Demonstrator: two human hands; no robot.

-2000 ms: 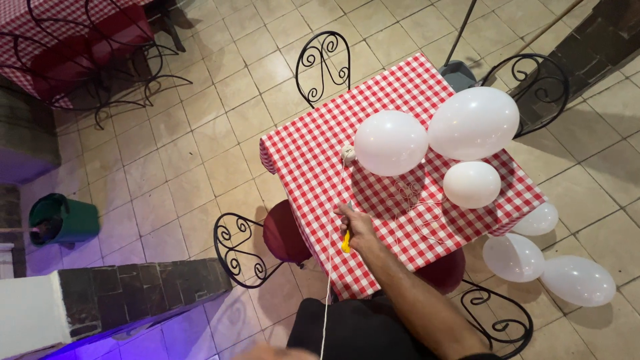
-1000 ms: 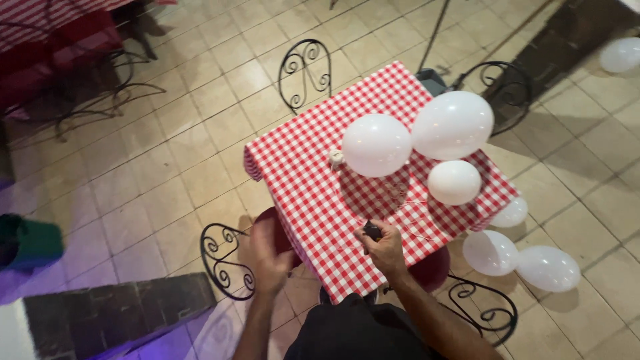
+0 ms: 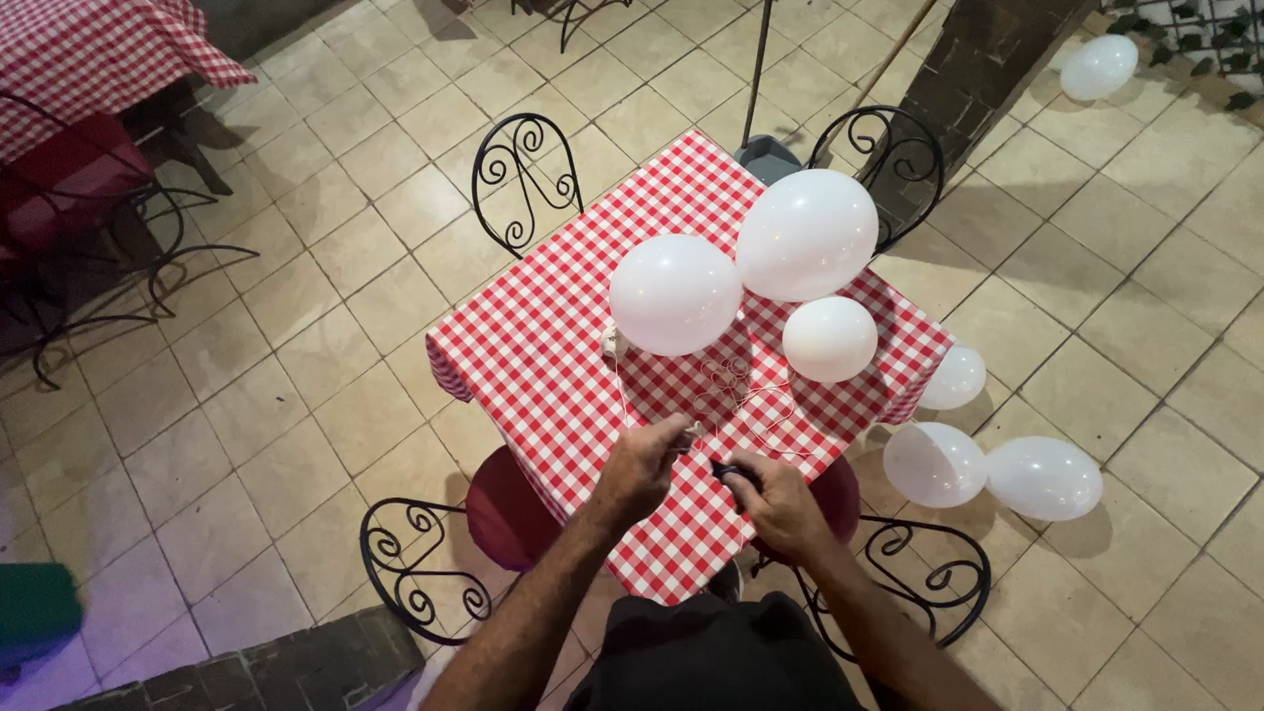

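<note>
Over the near part of a table with a red and white checked tablecloth, my left hand pinches a string between its fingertips. Close to its right, my right hand is closed around a small black object whose kind I cannot tell. Beyond my hands a white balloon lies beside a small ball of string. A larger white balloon and a smaller one rest to its right. Loose thin string is tangled on the cloth below them.
Black scrolled metal chairs stand around the table, some with dark red seats. Several white balloons lie on the tiled floor at the right. A grey dustpan is behind the table; a low stone wall is at lower left.
My left hand, blurred near the table's left edge a second ago, is now over the cloth beside my right hand. The yellow item seen at my right hand two seconds ago no longer shows.
</note>
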